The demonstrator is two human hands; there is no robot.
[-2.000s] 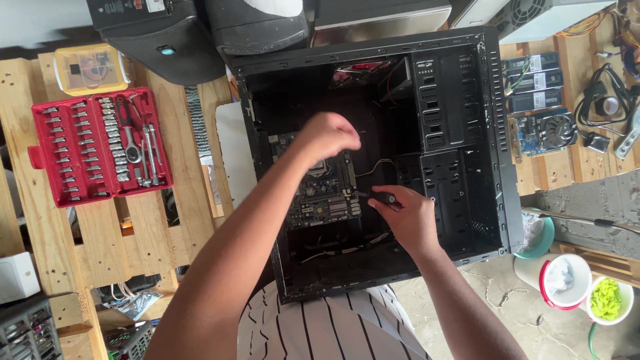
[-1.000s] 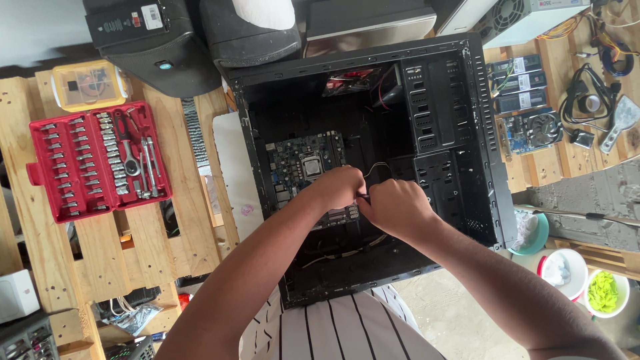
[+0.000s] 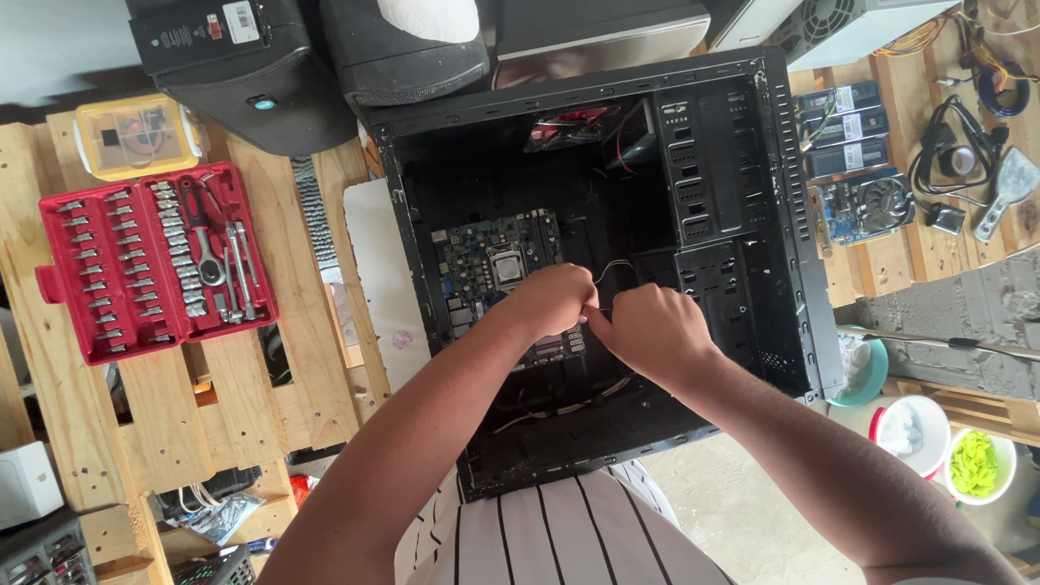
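A black computer case (image 3: 715,321) lies with its side uncovered in front of me, and a blue motherboard (image 3: 471,276) with a processor in its socket (image 3: 509,268) sits inside at the left. My left hand (image 3: 556,301) is bent over the board's right edge, fingers curled. Close against it, my right hand (image 3: 660,333) has its thumb and fingers pinched at the left hand's fingertips. What lies between the fingers is hidden. A thin pale cable (image 3: 615,263) loops just above the hands, and further cables (image 3: 561,412) run along the case floor nearest me.
On the wooden pallet table (image 3: 236,398) lie a red socket set (image 3: 175,340) and a yellow-lidded organizer box (image 3: 138,134) at left. Memory modules (image 3: 849,126), a graphics card with fan (image 3: 873,203), black cables (image 3: 934,154) and a scraper (image 3: 1007,191) lie right. Speakers stand behind the case.
Two seconds ago my hands were apart, the left raised over the board and the right holding a dark-handled tool. They have since come together at the board's right edge.
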